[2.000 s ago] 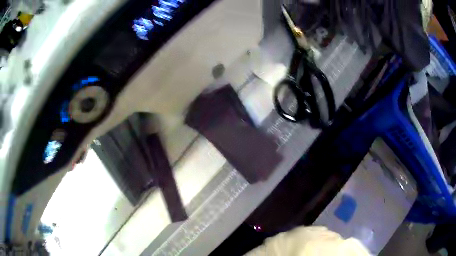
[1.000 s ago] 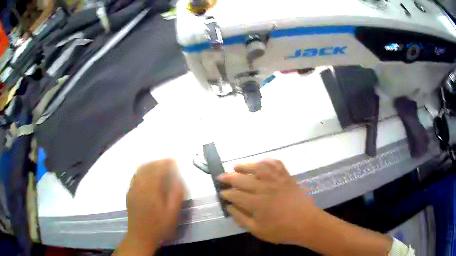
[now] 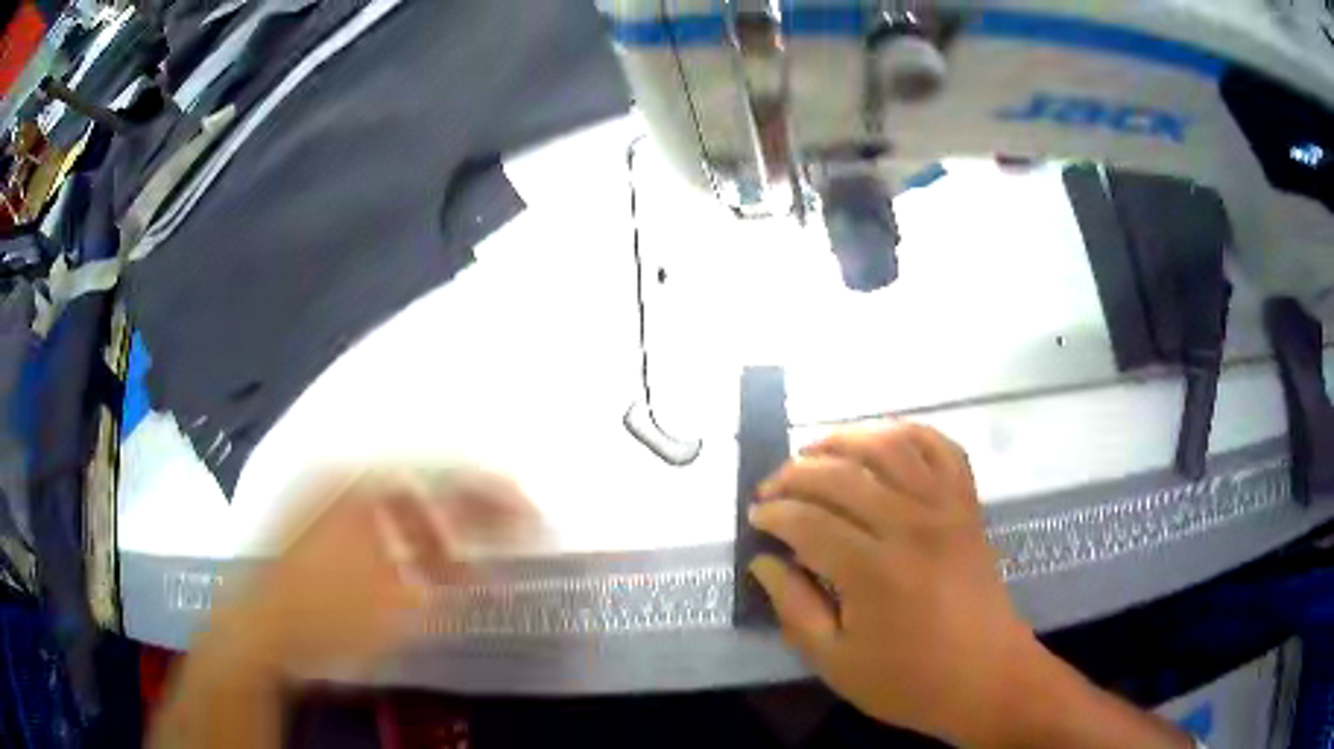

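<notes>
A narrow dark grey fabric strip [image 3: 762, 424] lies upright in the view on the white bed, its lower end across the ruler edge. My right hand [image 3: 892, 563] rests on the strip from the right, fingertips on its lower half. My left hand [image 3: 344, 571] is blurred over the table's front edge at the left, apart from the strip; whether it holds anything cannot be told. The strip lies in front of the white sewing machine [image 3: 936, 110], right of a small oblong metal piece on the bed [image 3: 663, 436].
Dark cut panels [image 3: 337, 220] cover the left of the bed, with a ragged edge. More small dark pieces [image 3: 1166, 271] lie at the right, another strip [image 3: 1302, 388] beyond them. A dark grey attachment [image 3: 862, 234] hangs by the needle. The ruler [image 3: 585, 603] runs along the front edge.
The view has shifted, so the machine now sits higher and further right. My left hand has moved left, away from the strip. My right hand stays on the strip.
</notes>
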